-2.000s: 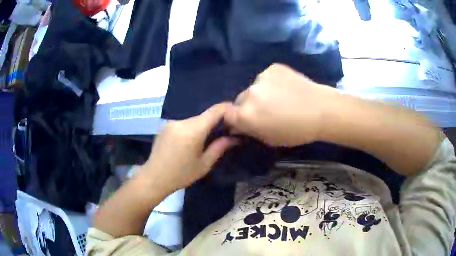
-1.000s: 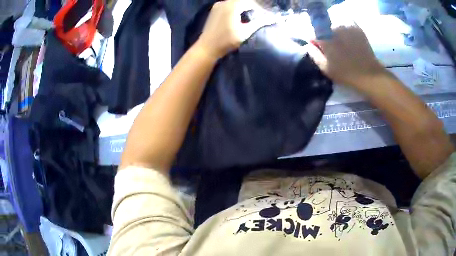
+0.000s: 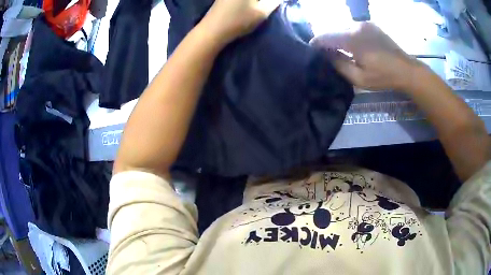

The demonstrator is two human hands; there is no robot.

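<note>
A large black cloth garment piece (image 3: 264,107) lies over the front of the white machine table (image 3: 377,121) and hangs over its edge towards my lap. My left hand (image 3: 237,19) is at the top centre, on the far left edge of the cloth, gripping it near the bright light; its fingertips are partly lost in glare. My right hand (image 3: 366,56) holds the cloth's right upper edge, thumb and fingers bent around it. The needle area between my hands is washed out by glare and cannot be made out.
Black garments (image 3: 54,134) with a small grey mark hang off the left table edge. A red-orange item (image 3: 67,19) is at upper left. A white perforated basket (image 3: 91,263) is at lower left. A white printed label patch (image 3: 460,70) and pale scraps are at right.
My hands have gone from together near the table's front edge to apart, up by the bright light. Over the last second the cloth has spread wider and my right hand has shifted slightly.
</note>
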